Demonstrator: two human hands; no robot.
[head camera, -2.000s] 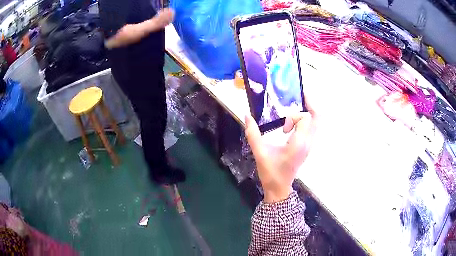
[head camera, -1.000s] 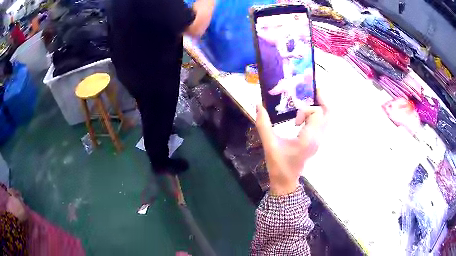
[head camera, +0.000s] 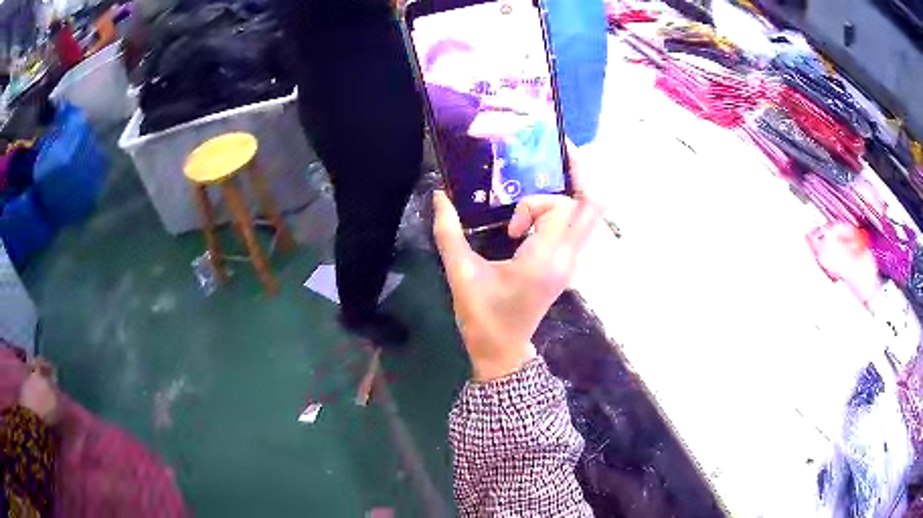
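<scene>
My left hand (head camera: 516, 278), bare with a checked sleeve, holds a smartphone (head camera: 491, 111) upright by its lower end. The phone's lit screen faces me, showing a camera view with purple and blue areas. Its top edge is near the picture's upper rim. My right hand is not in view. Behind the phone, part of a blue plastic sack (head camera: 580, 76) shows on the white table (head camera: 658, 273). A person in black (head camera: 359, 132) stands left of the phone, with the upper body cut off.
Pink, red and dark garments (head camera: 800, 121) lie along the table's far side, with clear film (head camera: 860, 435) nearer. A yellow-topped stool (head camera: 221, 159) stands by a grey bin (head camera: 167, 177) of black cloth. Another person's hand (head camera: 38, 395) shows lower left; scraps (head camera: 311, 412) lie on the floor.
The phone and my left hand have shifted left and slightly up in the picture. The person in black appears further right, their hand now out of sight. Less of the blue sack shows.
</scene>
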